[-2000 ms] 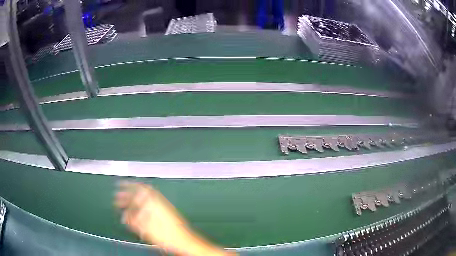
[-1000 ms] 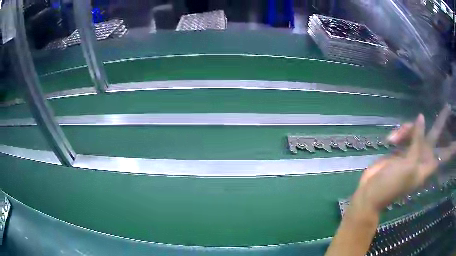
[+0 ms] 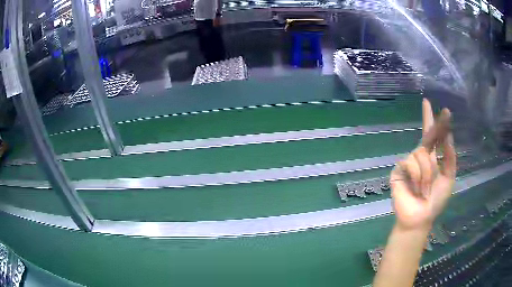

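My right hand [image 3: 422, 182] is raised at the right, palm towards me, with one finger pointing up and others curled. A dark blur lies between its upper fingertips; I cannot tell whether it is a small part. A grey toothed strip [image 3: 362, 189] lies on the belt left of the wrist, partly hidden by the hand. A second toothed strip [image 3: 376, 259] lies nearer, partly behind the forearm. My left hand is not in view.
Silver divider rails [image 3: 236, 227] cross the green belt. Grey uprights [image 3: 53, 162] stand at the left. Stacked trays [image 3: 382, 75] and a single tray [image 3: 220, 70] lie beyond. A dark rack [image 3: 469, 268] is lower right, a clear blister tray [image 3: 10, 266] lower left. A person [image 3: 208, 25] stands behind; hazy film hangs right.
The view has tilted up, showing more background. My right hand went from lower centre to the right, then rose and turned palm towards me.
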